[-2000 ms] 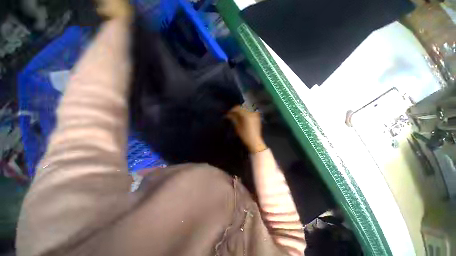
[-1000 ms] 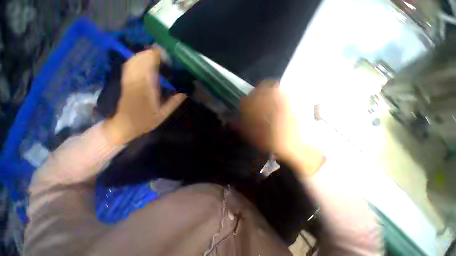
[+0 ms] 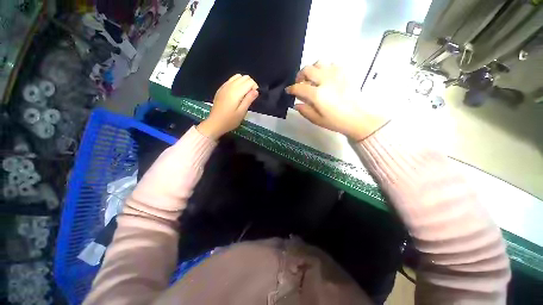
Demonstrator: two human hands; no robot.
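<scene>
A black fabric panel (image 3: 250, 44) lies flat on the white sewing table (image 3: 339, 140), its near edge close to the green table edge. My left hand (image 3: 231, 106) pinches the panel near its lower edge with thumb and fingers. My right hand (image 3: 327, 98) is at the panel's lower right corner, thumb and fingers slightly apart; whether it grips the fabric is unclear. More black fabric (image 3: 268, 190) hangs below the table edge, over the lap area.
The sewing machine head (image 3: 488, 41) with its needle area is at the upper right. A blue plastic crate (image 3: 80, 196) with white pieces stands left of the lap. White thread cones (image 3: 41, 113) lie at the far left, with scraps above them.
Both hands have moved from the dark fabric and crate area up to the black panel on the table. The view has turned, showing more floor at left.
</scene>
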